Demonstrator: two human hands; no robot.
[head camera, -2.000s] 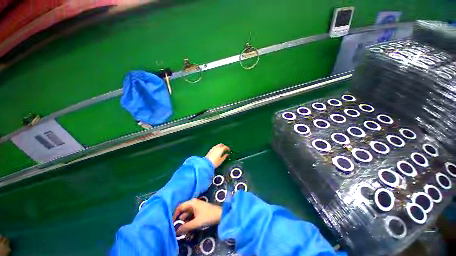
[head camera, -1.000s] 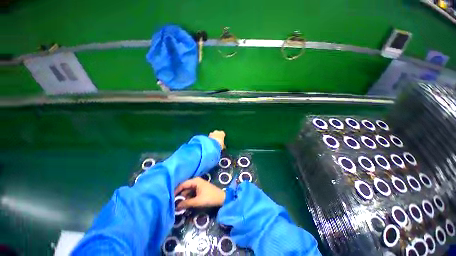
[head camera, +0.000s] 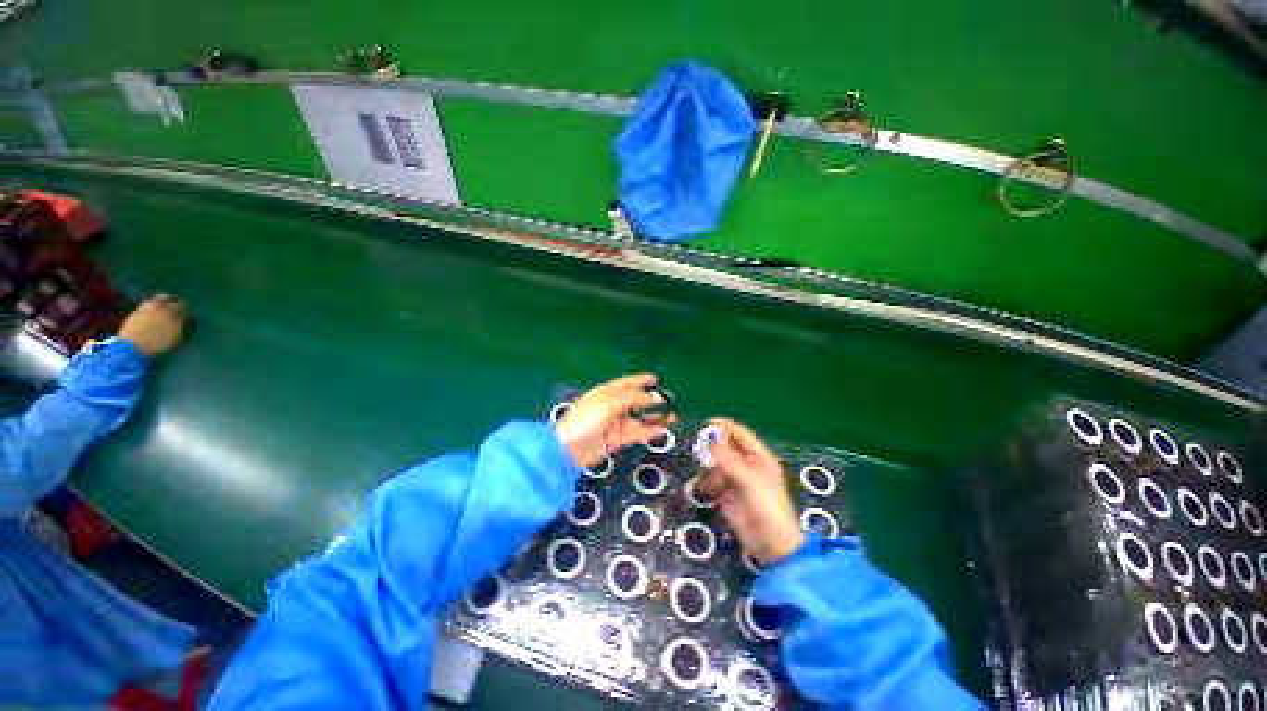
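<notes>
My left hand (head camera: 616, 418) is over the back edge of a clear blister tray (head camera: 591, 653), with a small dark part (head camera: 653, 402) between its fingertips. My right hand (head camera: 746, 483) is just to the right of it and holds a ring-faced component (head camera: 707, 445) in its fingertips, white ring showing. The two parts are apart. Rows of similar ring-faced components lie in the tray's pockets under my hands. Both sleeves are blue.
Stacked blister trays (head camera: 1042, 556) stand at right. A neighbouring person's hand (head camera: 154, 325) is at left by a red-brown rack (head camera: 63, 285). A blue cloth (head camera: 684, 150) and metal rings (head camera: 1038, 181) hang on the green panel behind the conveyor belt (head camera: 375, 320).
The view has swung left, bringing the neighbouring person into sight. My hands have come together at the tray's back edge; my right hand has moved from the tray's middle with a component.
</notes>
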